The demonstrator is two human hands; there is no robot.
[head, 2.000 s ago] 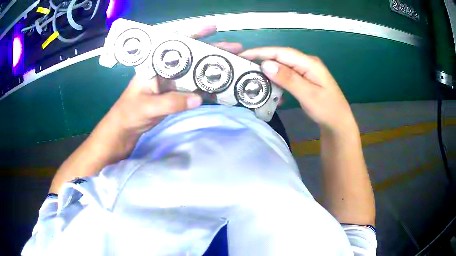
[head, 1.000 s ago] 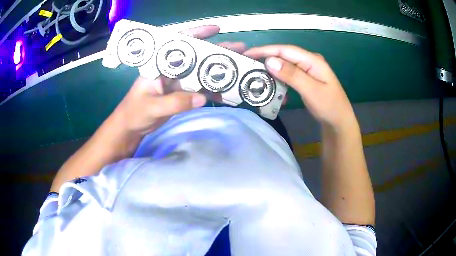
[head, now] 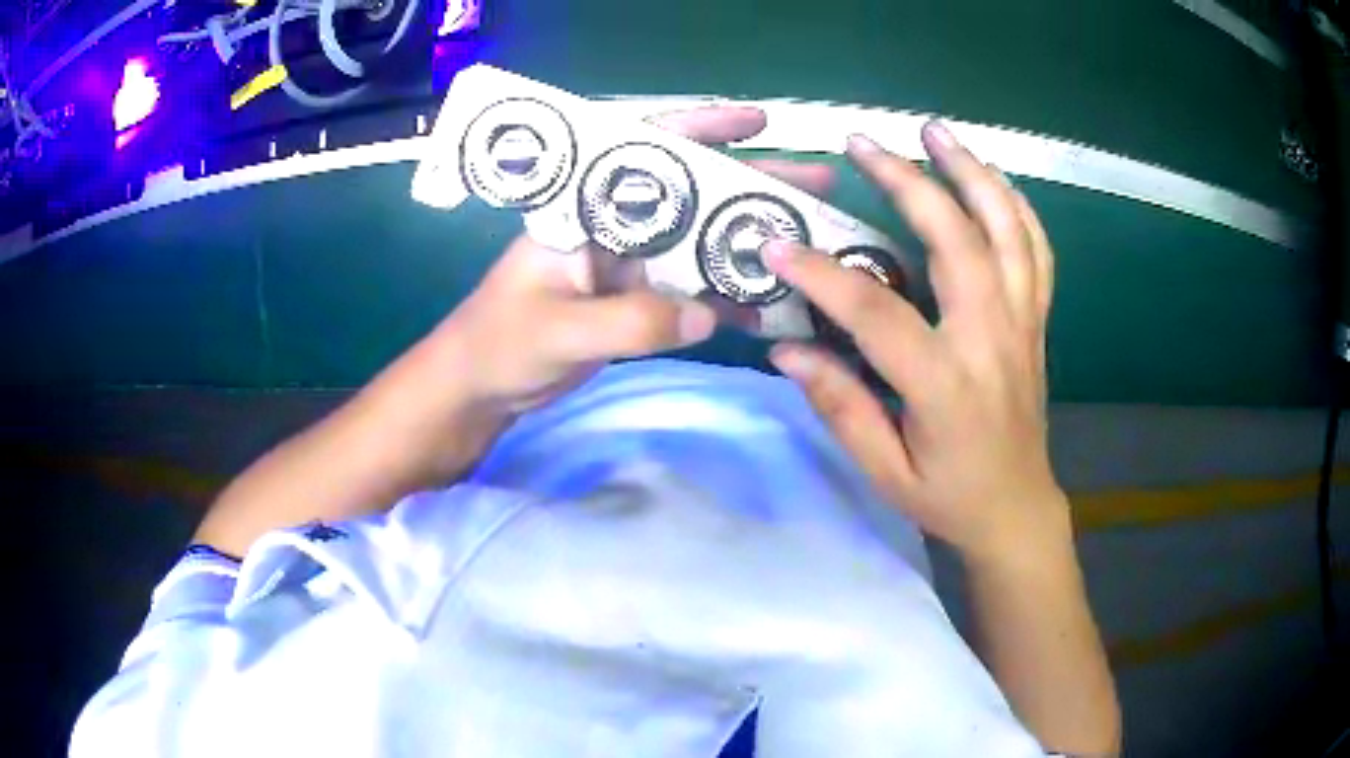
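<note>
A silver-white carrier plate (head: 444, 166) is held slanting in front of my body, its left end higher. Several round assemblies (head: 637, 199) sit in a row on it, silver with dark rings; the rightmost is partly hidden by my right hand. My left hand (head: 570, 319) grips the plate from below, thumb at the lower edge and fingertips showing past the far edge. My right hand (head: 940, 319) is over the plate's right end with fingers spread; its index fingertip is at the third assembly. It does not grip the plate.
The green conveyor belt (head: 341, 282) lies under and beyond the plate, with a curved white metal guide strip (head: 1096, 166). At the upper left are a purple glow (head: 136, 96), pale tubes (head: 333, 74) and a yellow tag (head: 259, 86). Yellow floor lines (head: 1199, 501) show at right.
My right hand has let go of the plate's right end and moved over it with spread fingers. The plate and my left hand appear further right in the view.
</note>
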